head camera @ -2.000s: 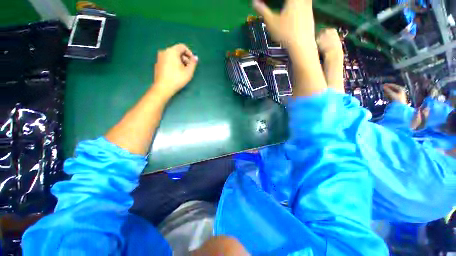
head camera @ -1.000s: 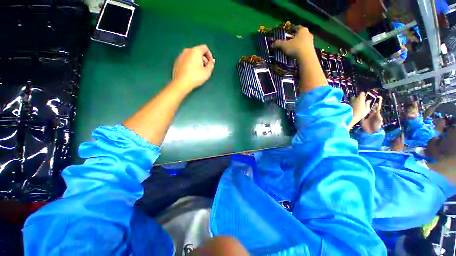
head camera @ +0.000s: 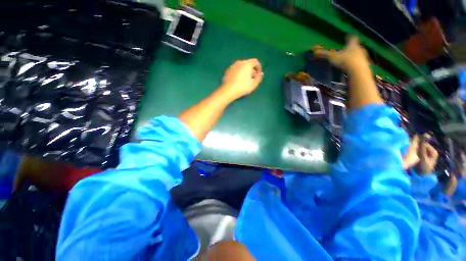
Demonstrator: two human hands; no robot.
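Note:
My left hand (head camera: 243, 78) is curled into a loose fist over the green mat (head camera: 225, 120), with nothing visible in it. My right hand (head camera: 352, 57), blurred, is at the back right with thumb and fingers apart, over and beside a dark stack of display modules (head camera: 319, 69). It partly hides that stack. A leaning stack of modules (head camera: 301, 99) with orange tails stands nearer, with another stack (head camera: 336, 111) beside it, partly behind my right arm. A short stack with a white-framed screen (head camera: 184, 28) lies at the back left.
Shiny black trays (head camera: 71, 86) cover the left side. Something red (head camera: 76, 176) shows below them. A darker green strip (head camera: 265, 25) runs behind the mat. Another person's hands (head camera: 421, 153) and blue sleeves are at the right. More modules lie beyond my right arm.
The view has turned left, showing more black trays. My right hand has gone from gripping at the back stack to fingers spread over it. My left hand remains curled.

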